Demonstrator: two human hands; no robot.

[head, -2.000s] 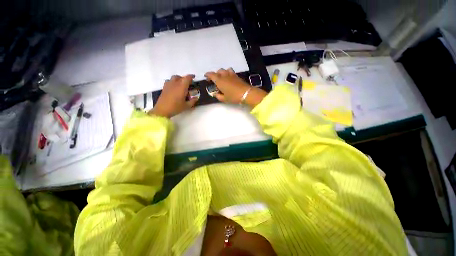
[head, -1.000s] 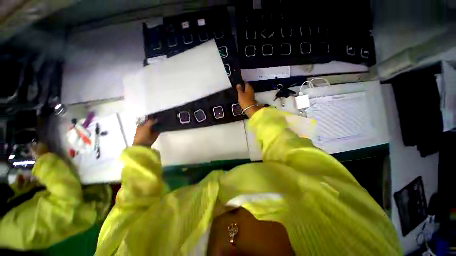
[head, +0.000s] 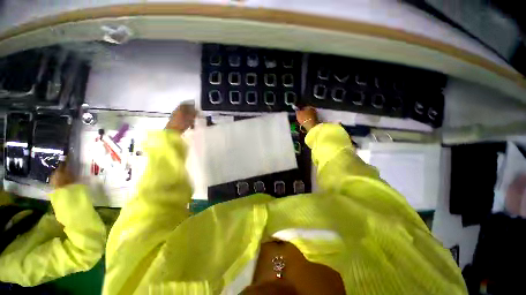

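A black foam tray (head: 220,191) lies nearest me, with a row of smartwatches (head: 280,186) showing along its near edge. A white cover sheet (head: 248,150) lies askew over most of it. A second black foam tray (head: 242,105) holding rows of watches lies behind it. My left hand (head: 183,117) is beside that rear tray's near left corner, blurred. My right hand (head: 307,117) has its fingertips at its near right corner. Whether either hand grips the tray is not clear.
Another black tray of watches (head: 369,99) lies at the back right, under a shelf edge (head: 259,22). Papers (head: 404,167) lie right; pens and small red and purple items (head: 112,151) lie left. Another person's hand (head: 62,176) is beside dark trays (head: 52,144) at far left.
My hands have left the near tray's sides and moved to the rear tray's near corners. The view has shifted, showing more of the rear trays and shelf. The other person's hand has moved right.
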